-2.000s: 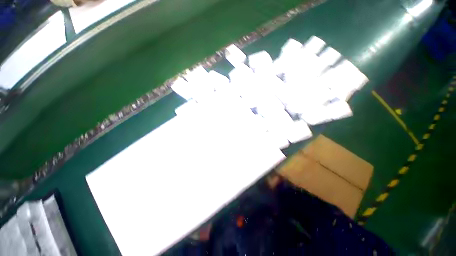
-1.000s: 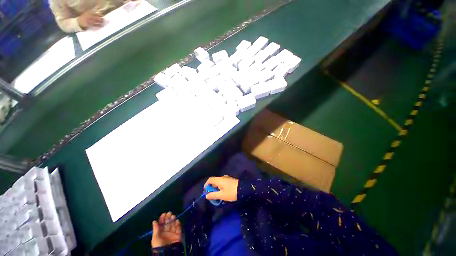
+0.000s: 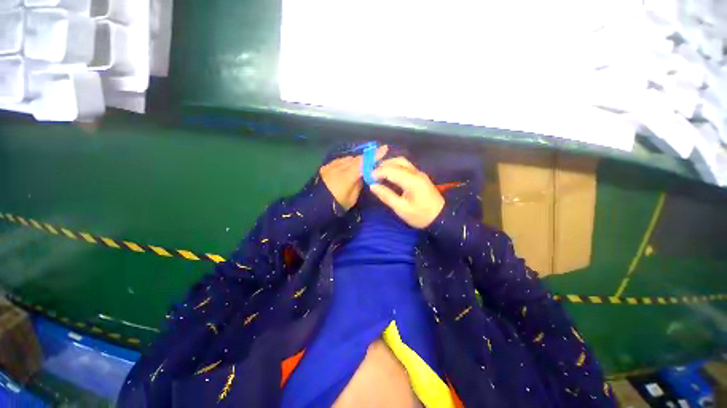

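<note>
A bright blue wrist strap (image 3: 369,163) is between my two hands, in front of my body at the bench edge. My right hand (image 3: 408,191) grips the strap with its fingertips. My left hand (image 3: 343,178) is against the strap, which lies across or around it. The left fingers are partly hidden, so their grip cannot be told. A large white sheet (image 3: 446,64) lies on the green bench beyond my hands, overexposed. Small white housings (image 3: 677,103) lie in a loose cluster at its right, also washed out.
A stack of white trays (image 3: 60,60) is at the upper left on the bench. A brown cardboard carton (image 3: 550,211) is on the floor, right of my body, below the bench edge. Yellow-black tape (image 3: 159,251) crosses the green floor. Blue containers (image 3: 80,355) are at the lower left.
My hands have come together at the strap; my left hand was apart, palm up. The view has turned down and left, bringing my jacket and the white trays further into view.
</note>
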